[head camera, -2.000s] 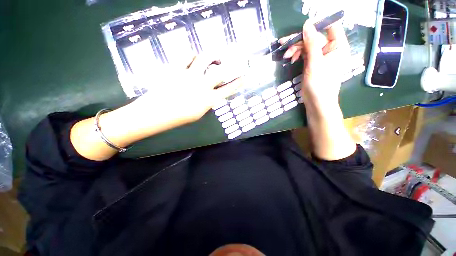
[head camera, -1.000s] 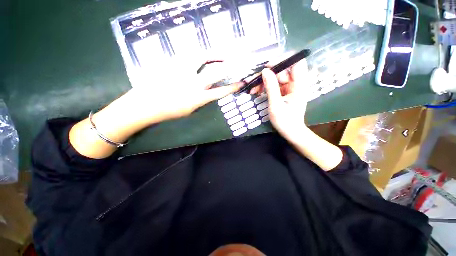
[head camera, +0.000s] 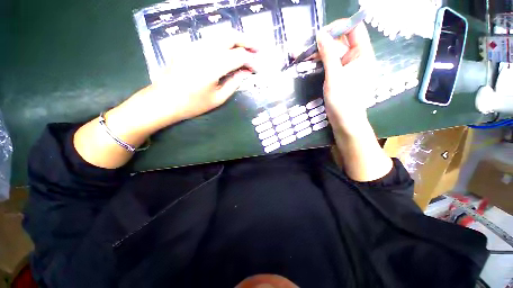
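A black-framed panel (head camera: 274, 28) with bright pale windows lies on the dark green bench, its near part lost in glare. My left hand (head camera: 211, 76) rests over its near left part, fingers bent; whether it grips anything cannot be told. My right hand (head camera: 347, 67) holds slim tweezers (head camera: 337, 31), their pointed end down at the panel's near right part. Any piece at the tip is too small and bright to tell. A sticker sheet (head camera: 289, 125) with rows of pale oval pieces lies at the near bench edge, between and below my hands.
A phone in a pale blue case (head camera: 444, 56) lies at the right. A bright white pile of sheets (head camera: 402, 17) is beside it. A white round object (head camera: 488, 100) with blue cable is far right. Crinkled clear plastic (head camera: 4, 152) is at the left edge. A cardboard box (head camera: 444, 157) is below the bench.
My right hand has moved from the sticker sheet up to the panel with the tweezers. My left fingers have drawn back left from the sheet. The sheet shows more fully.
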